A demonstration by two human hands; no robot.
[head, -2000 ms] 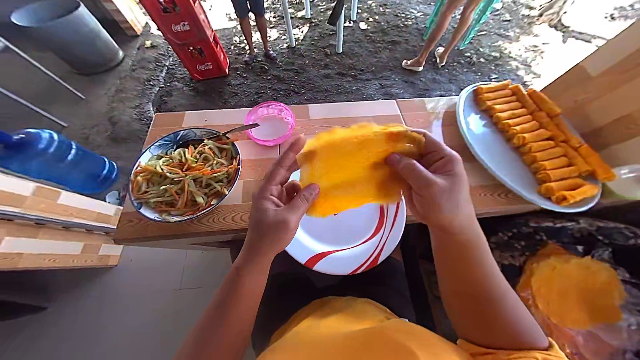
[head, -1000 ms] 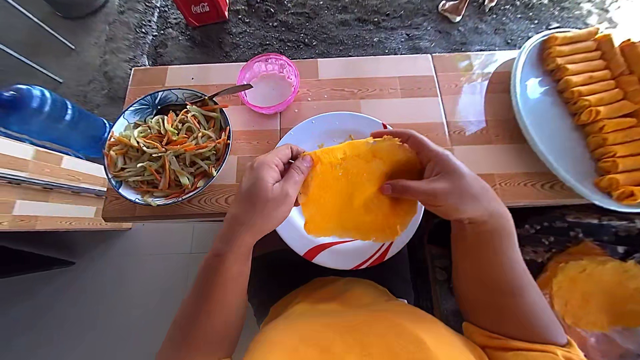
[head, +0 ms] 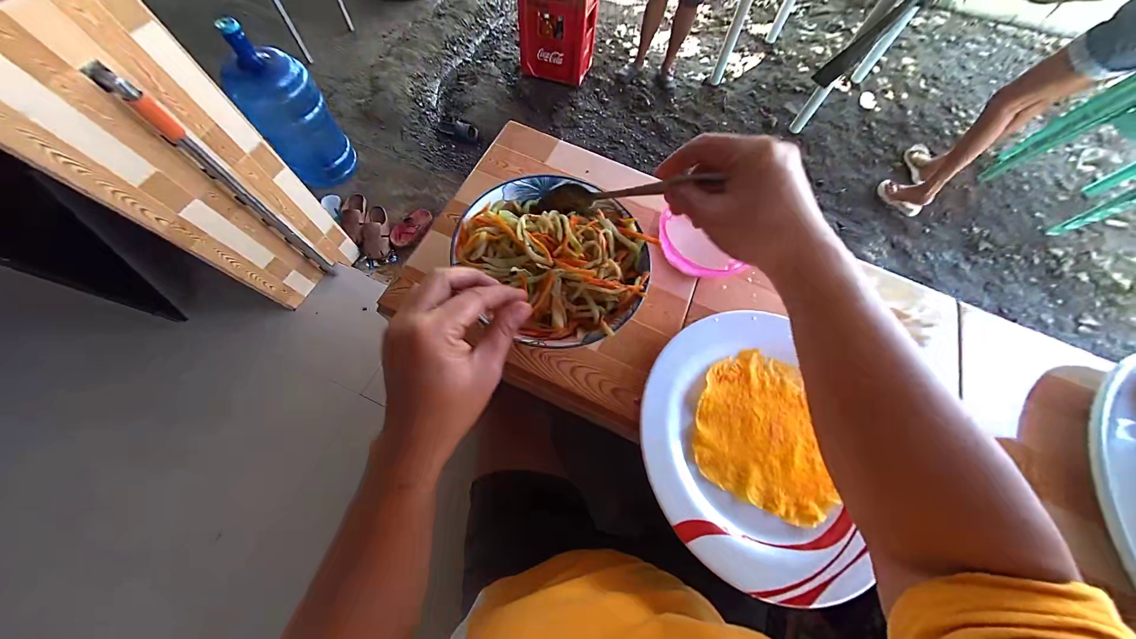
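My right hand point(head: 741, 200) grips the handle of a metal spoon point(head: 639, 188), whose bowl rests at the far rim of a patterned bowl point(head: 635, 321). Shredded vegetables point(head: 559, 266), pale green and orange, fill that bowl. At its near left edge is my left hand point(head: 457, 355), fingers curled and thumb close to the index finger; whether it holds anything is unclear. An orange wrapper sheet point(head: 761, 435) lies flat on a white plate with red stripes point(head: 683, 506), below my right forearm. A pink plastic bowl point(head: 697, 248) with whitish contents stands behind my right wrist.
The wood-patterned tiled table point(head: 586, 377) runs to the right, where another plate's rim point(head: 1105, 444) shows. Beyond are a blue water jug point(head: 288, 115), a red bottle crate point(head: 557, 40), sandals point(head: 373, 229), green chair parts point(head: 1083, 151) and the legs of other people point(head: 985, 120).
Both hands have let go of the orange wrapper, which now lies on the plate. The right hand has moved to the spoon and grasped it; the left is beside the vegetable bowl. The view has swung left.
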